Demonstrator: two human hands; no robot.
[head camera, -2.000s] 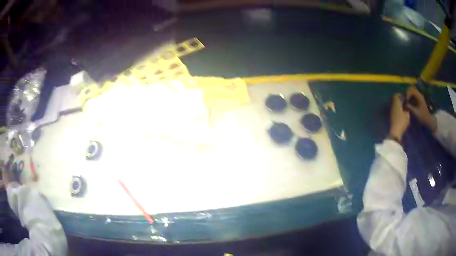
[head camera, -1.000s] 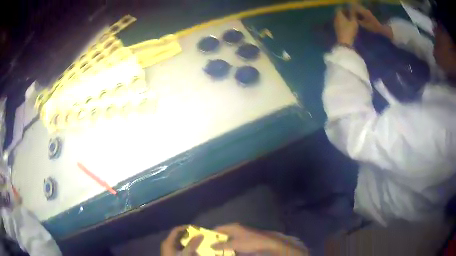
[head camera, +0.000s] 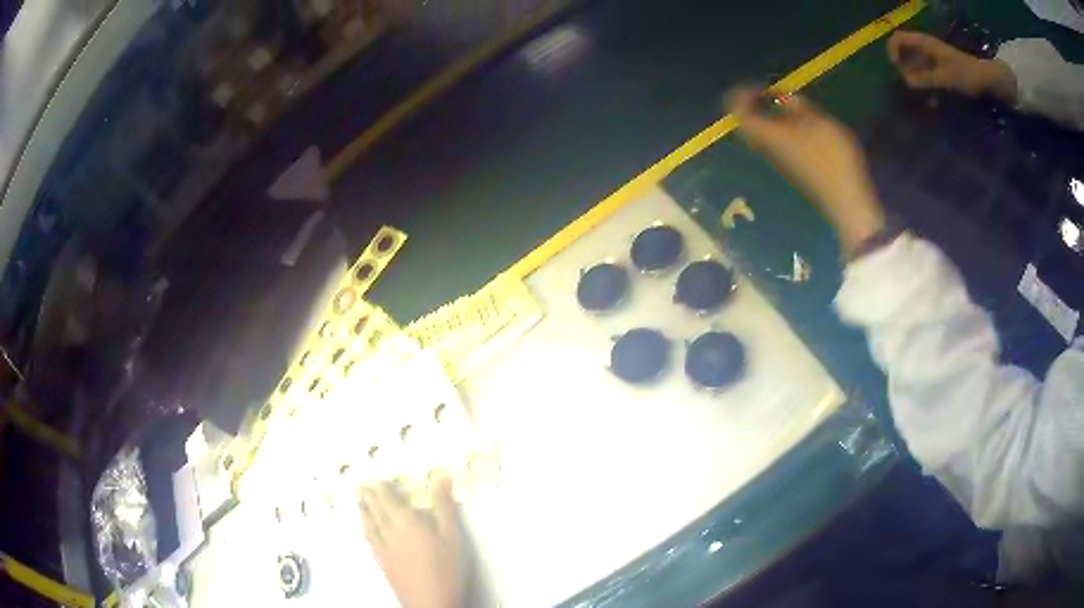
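My left hand (head camera: 418, 552) reaches up from the bottom edge, its fingertips at the lower edge of the overlapping yellow adhesive strips (head camera: 339, 344). Its thumb and fingers are apart, and I see nothing held; glare washes out the fingertips. My right hand is out of the picture. A folded strip bundle (head camera: 476, 327) lies right of the strips. A round unit with a light ring (head camera: 291, 574) lies below them. Several dark round units (head camera: 642, 355) lie dark face up at the right of the white mat (head camera: 571, 457).
A person's bare hand (head camera: 820, 160) and white sleeve (head camera: 951, 356) are at the right, with a second hand (head camera: 951, 65) beyond. Small liner scraps (head camera: 738, 213) lie on the green bench. Crumpled clear plastic (head camera: 123, 511) lies at the far left. Yellow tape (head camera: 618, 211) runs behind the mat.
The view has shifted and turned. My hands held a yellow piece low in front of me; now only my left hand shows, at the strips. The red stick has left view. The neighbour's hands have separated.
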